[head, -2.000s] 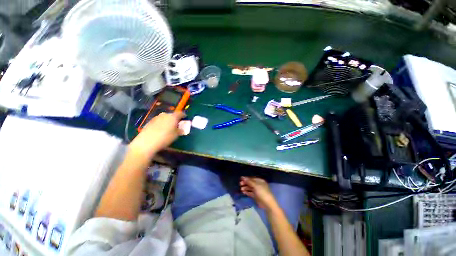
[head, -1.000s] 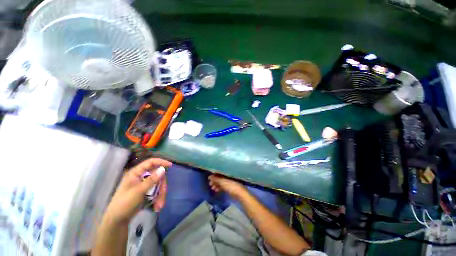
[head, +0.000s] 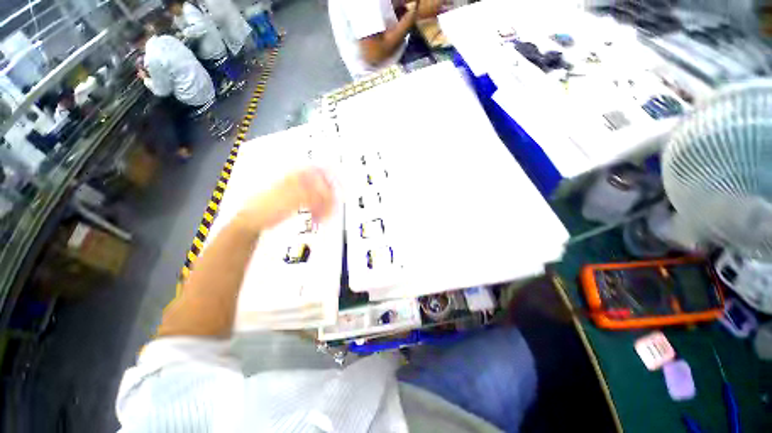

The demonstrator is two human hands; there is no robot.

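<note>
Two stacks of white foam trays stand side by side at my left. My left hand [head: 298,196] is over the left foam tray stack [head: 279,296], blurred, with its fingers pointing down near the pockets. Whether it holds anything is not clear. A smartwatch unit [head: 296,253] sits in a pocket below the hand. The right foam tray stack [head: 449,186] has a column of small units along its left side. My right hand is not in the picture.
An orange multimeter [head: 652,292], pink case part [head: 654,350], purple case part [head: 679,380] and blue-handled tool [head: 730,408] lie on the green bench. A fan [head: 724,169] stands at right. A person [head: 372,34] sits beyond the trays.
The view has swung left from the bench to the tray stacks. My left hand has moved from the bench edge to over the left stack. My right hand has left the picture.
</note>
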